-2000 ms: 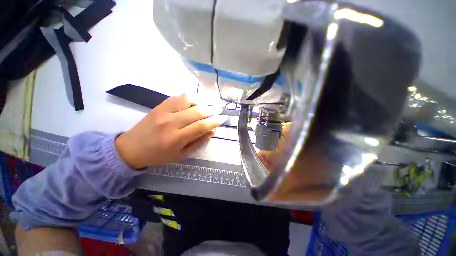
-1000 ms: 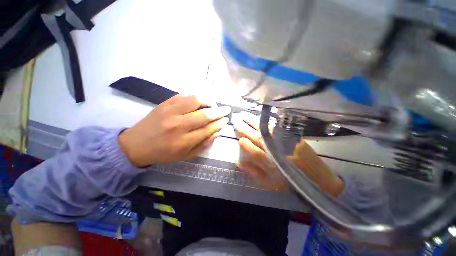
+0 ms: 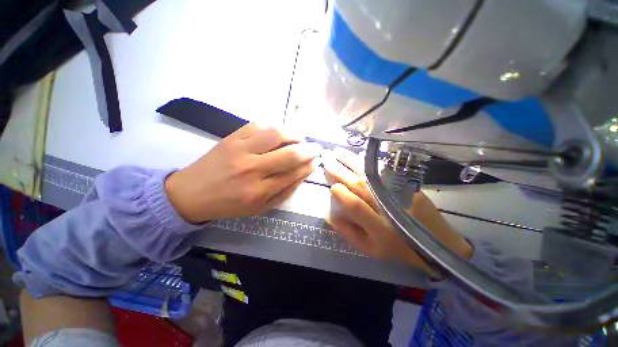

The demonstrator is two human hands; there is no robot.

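Note:
A black fabric band (image 3: 203, 116) lies flat on the white table, running from the left under my left hand towards the needle area; a dark part also shows right of the machine foot. My left hand (image 3: 247, 169) has its fingertips pressed together at the band beside the needle. My right hand (image 3: 369, 213) is partly behind the clear guard and its rim; its fingertips meet my left fingertips. Glare hides what the fingertips pinch; a small pale bit shows between them. The sewing machine head (image 3: 434, 74) with a blue stripe stands at upper right.
The curved guard rim (image 3: 423, 247) crosses in front of my right hand. Dark and grey strips (image 3: 101, 74) lie at upper left. A ruler strip (image 3: 284, 232) runs along the table's front edge. Black pieces with yellow-green tabs (image 3: 227, 276) lie below, beside a blue basket (image 3: 152, 291).
The view has shifted, so the machine head and guard sit further right and my right hand shows more clearly. My hands remain together near the needle, with the band almost unmoved.

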